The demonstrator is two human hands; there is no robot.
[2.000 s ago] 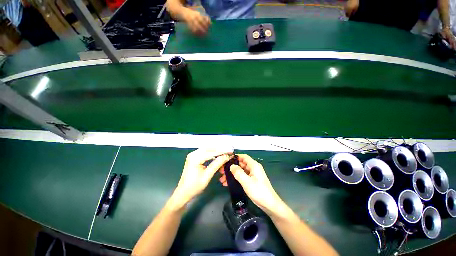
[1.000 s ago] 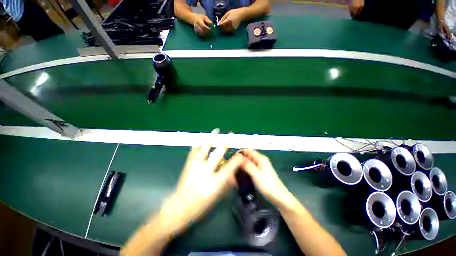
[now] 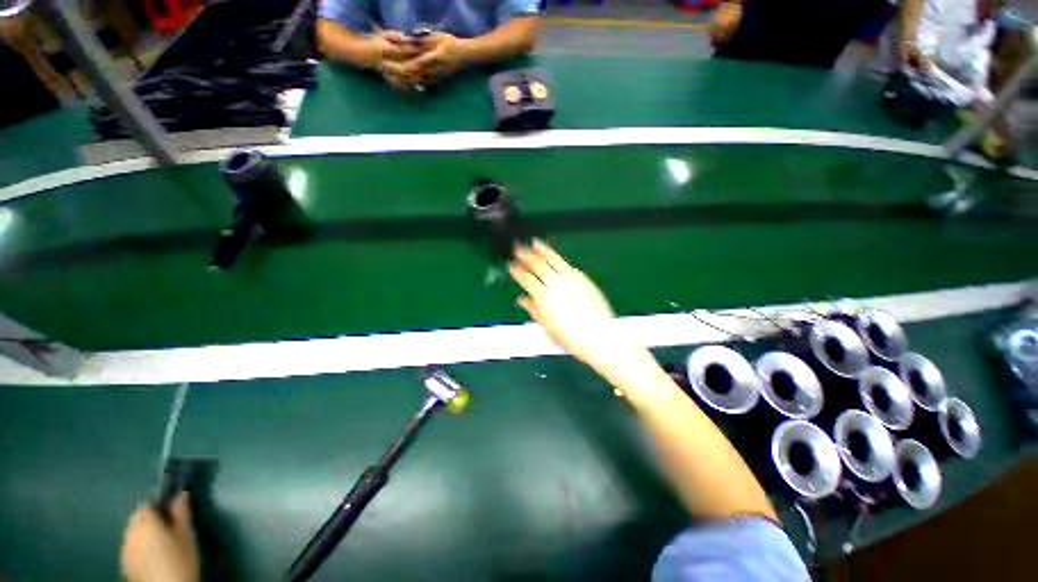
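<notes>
My right hand (image 3: 563,301) reaches over the green belt with its fingers extended. Its fingertips are at the lower end of a black unit (image 3: 492,205) with a round barrel; whether they touch is unclear. My left hand (image 3: 159,548) is at the lower left, blurred and partly cut off by the bottom edge, with its fingers around a slim black housing (image 3: 180,482). A mallet (image 3: 381,468) with a long black grip, silver head and yellow face lies on the dark green bench between my hands.
Several black barrels with silver rings (image 3: 805,457) and loose wires stand at right. Another black unit (image 3: 253,191) lies on the belt at left. White rails (image 3: 285,359) edge the belt. A person's hands (image 3: 421,57) and a dark box (image 3: 522,100) are opposite.
My right hand has moved from the bench onto the belt, where a unit now lies. My left hand has moved to the slim housing at left. The mallet is now visible; the view has shifted.
</notes>
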